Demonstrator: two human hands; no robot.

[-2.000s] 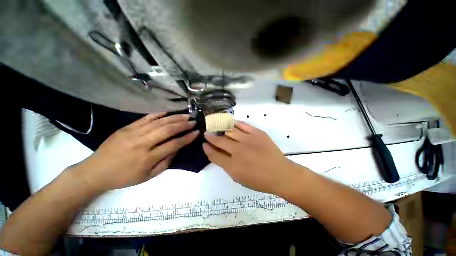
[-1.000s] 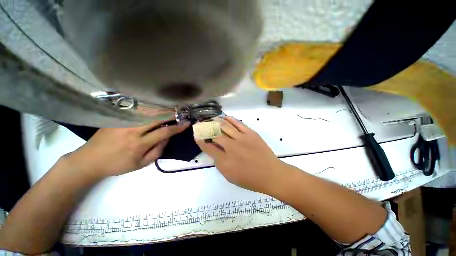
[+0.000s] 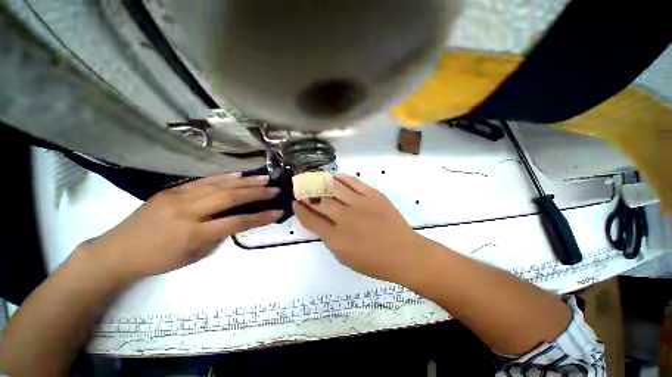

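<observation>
Black cloth [image 3: 281,208] lies under the sewing machine head [image 3: 110,96], at the needle area, and more runs off to the left. The metal presser foot area [image 3: 278,163] is partly hidden. A cream ribbed block [image 3: 313,185] sits just right of it. My left hand [image 3: 203,213] lies flat on the cloth, fingers stretched toward the needle, thumb hidden underneath. My right hand [image 3: 361,221] is right of the needle, its fingers around the front and right side of the cream block, fingertips at the cloth's right edge; whether they grip is hidden.
A screwdriver [image 3: 560,230], black scissors [image 3: 626,227] and dark snips [image 3: 479,129] lie to the right. A small brown square [image 3: 410,141] lies behind my right hand. A printed scale [image 3: 295,308] runs along the table's front. A yellow-orange strip [image 3: 471,81] crosses the upper right.
Less black cloth shows in front of the needle, and the outlined plate corner is now uncovered. My left hand stays on the cloth, its fingers shifted slightly. The camera view has shifted.
</observation>
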